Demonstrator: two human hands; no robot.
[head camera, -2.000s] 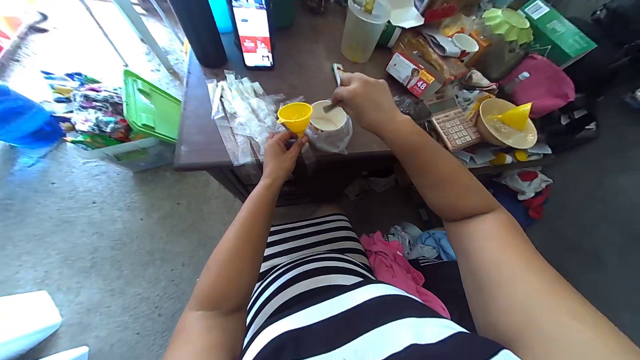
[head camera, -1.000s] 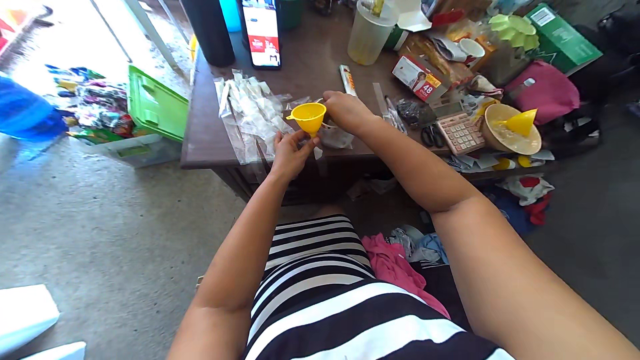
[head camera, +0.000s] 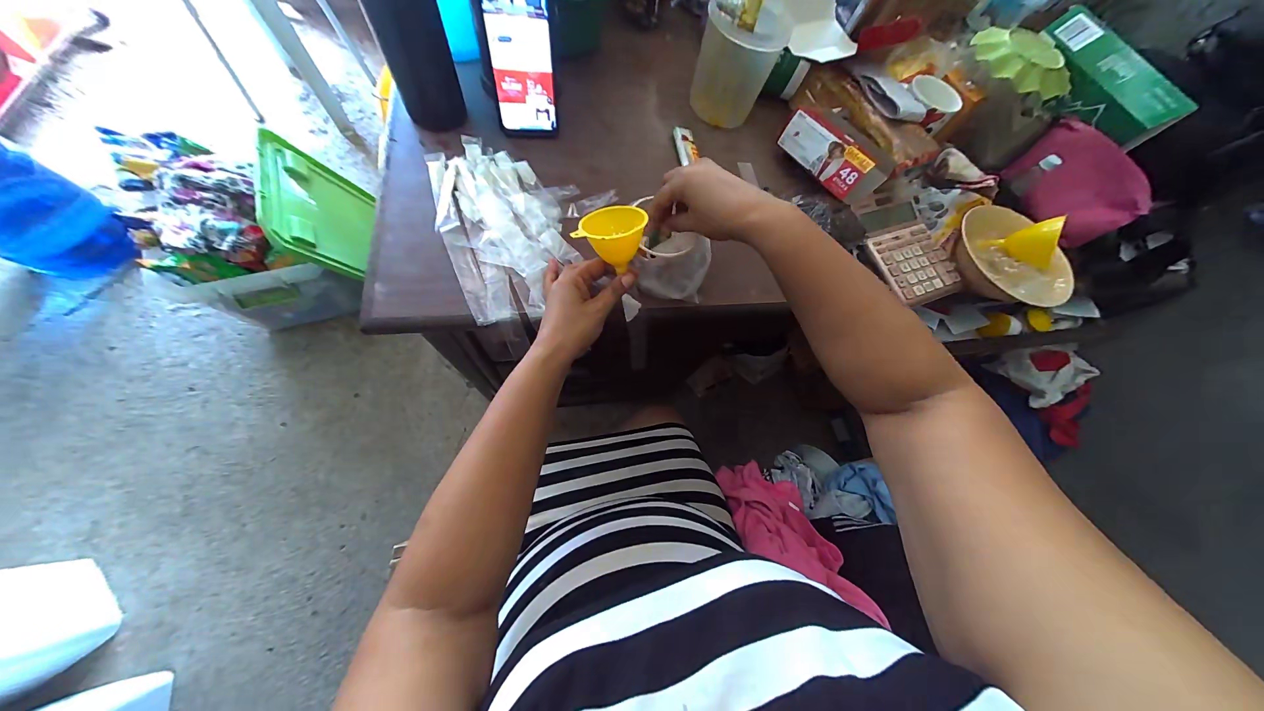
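Observation:
My left hand (head camera: 583, 296) holds a small yellow plastic funnel (head camera: 613, 233) by its narrow lower end, mouth upward, near the table's front edge. Just right of the funnel, my right hand (head camera: 706, 202) reaches over a cup in a clear plastic bag (head camera: 675, 265); its fingers are bent at the rim, and what they grip is mostly hidden. Left of the funnel lies a pile of filled narrow clear plastic packets (head camera: 504, 212). A white stick-like thing with a coloured end (head camera: 685, 145) lies behind my right hand.
A smartphone (head camera: 520, 74) stands behind the packets beside a black cylinder (head camera: 420, 59). A plastic pitcher (head camera: 733, 69), a red and white box (head camera: 831, 153), a calculator (head camera: 910, 263) and a bowl with another yellow funnel (head camera: 970, 267) crowd the right. A green-lidded bin (head camera: 316, 207) stands left on the floor.
Two seconds ago my right hand was above the open cup, whose pale contents showed; now it is lower, at the rim. The yellow funnel has moved slightly right, partly in front of the cup.

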